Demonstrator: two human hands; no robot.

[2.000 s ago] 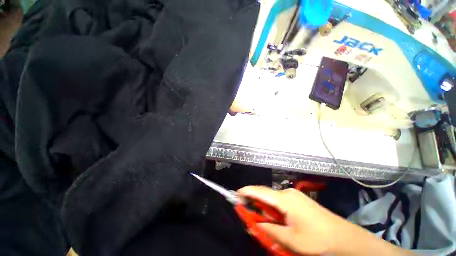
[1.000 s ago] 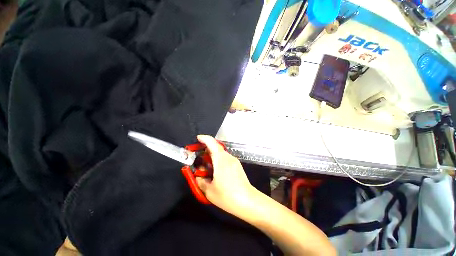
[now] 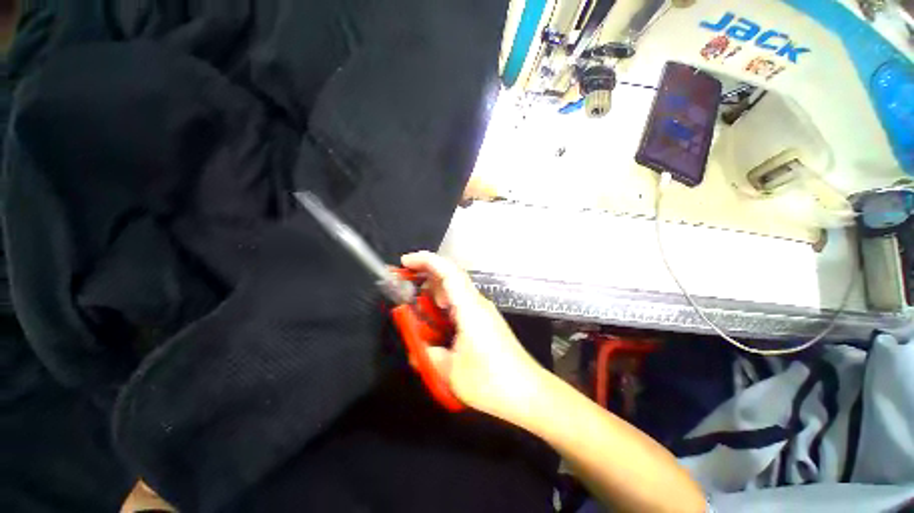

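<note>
A large black garment (image 3: 231, 210) fills the left and centre, with folds at the upper left and a textured panel with a curved edge lower down. My right hand (image 3: 476, 346) holds red-handled scissors (image 3: 346, 235) over the garment. Their slightly blurred silver blades look together and point up and left. Whether the tips touch the cloth is unclear. A small patch of skin shows at the bottom left edge, perhaps my left wrist; the left hand itself cannot be seen.
A white JACK sewing machine (image 3: 832, 50) stands at upper right. A phone (image 3: 681, 123) with a white cable (image 3: 692, 301) lies by it. A ruler strip (image 3: 621, 308) runs along the table edge. Grey-white striped cloth (image 3: 802, 421) is at lower right, beside a red part (image 3: 604, 371) under the table.
The scissors have come from the lower centre onto the garment, and their blades have since swung to point more upward. The view has shifted, so the machine and phone sit higher.
</note>
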